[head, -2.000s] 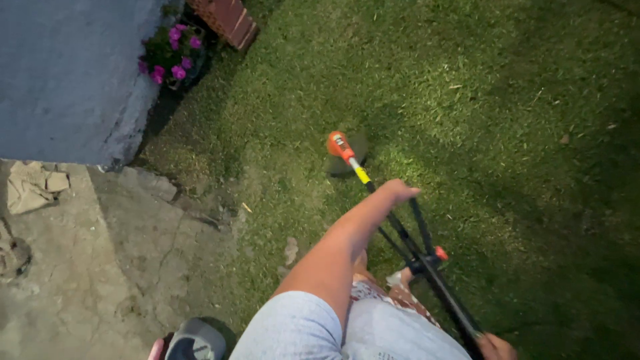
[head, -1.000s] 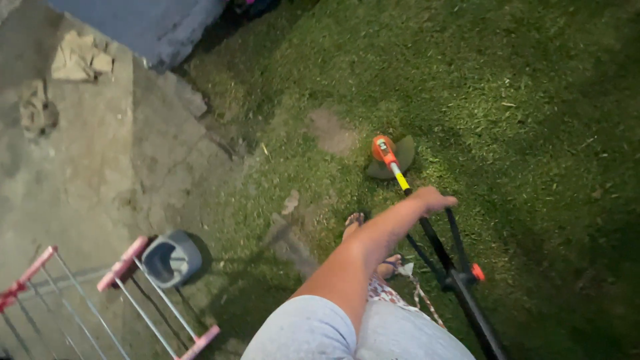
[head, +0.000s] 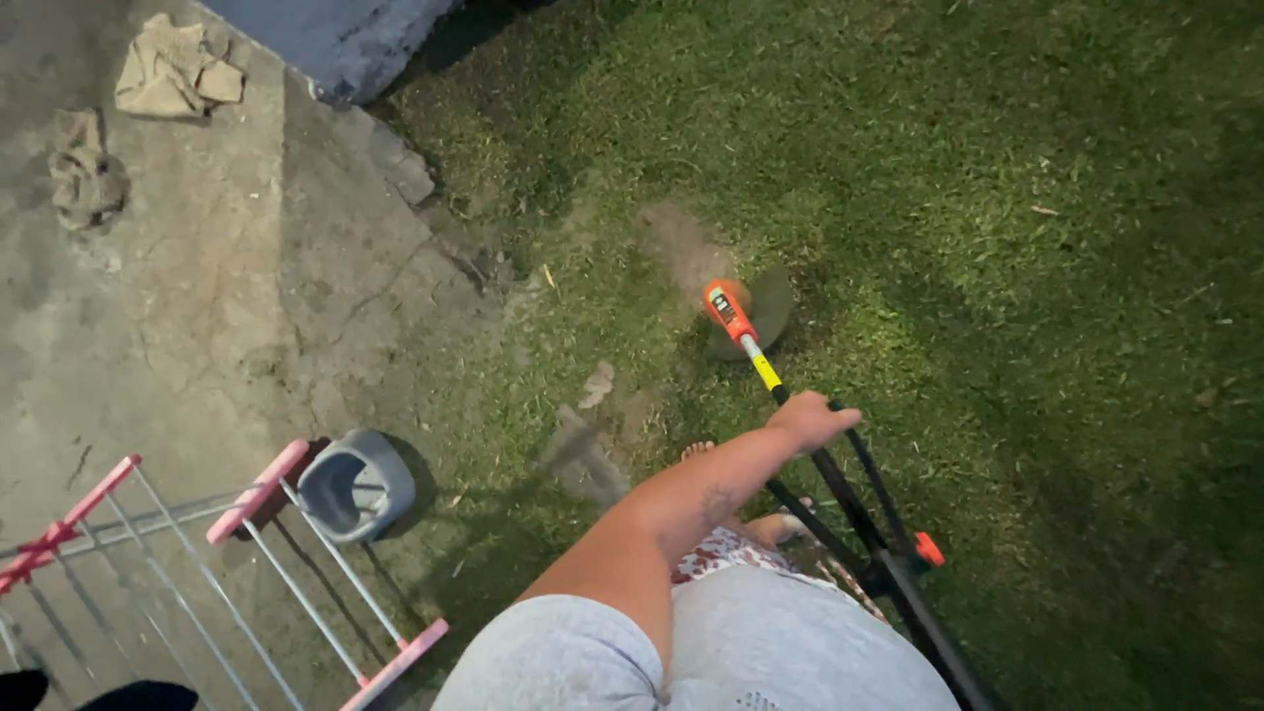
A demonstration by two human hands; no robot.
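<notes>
A string trimmer with an orange head (head: 729, 308), a dark guard (head: 765, 316) and a black shaft runs from the middle of the view down to the lower right. My left hand (head: 815, 422) is closed on the trimmer's front loop handle, near a yellow band on the shaft. Its head is low over the grass beside a bare dirt patch (head: 691, 247). An orange knob (head: 928, 549) sits where the handle joins the shaft. My right hand is out of the frame.
At the lower left, a pink and white metal drying rack (head: 326, 573) stands beside a grey plastic tub (head: 357, 486). Crumpled cloths (head: 173, 74) lie on cracked concrete (head: 336, 247). A pale wall corner (head: 346, 49) juts in at the top. My feet (head: 775, 526) are close behind the trimmer head.
The view has shifted toward the concrete, bringing in the rack and tub and losing the pink flowers. My right hand, seen on the shaft two seconds ago, has left the view.
</notes>
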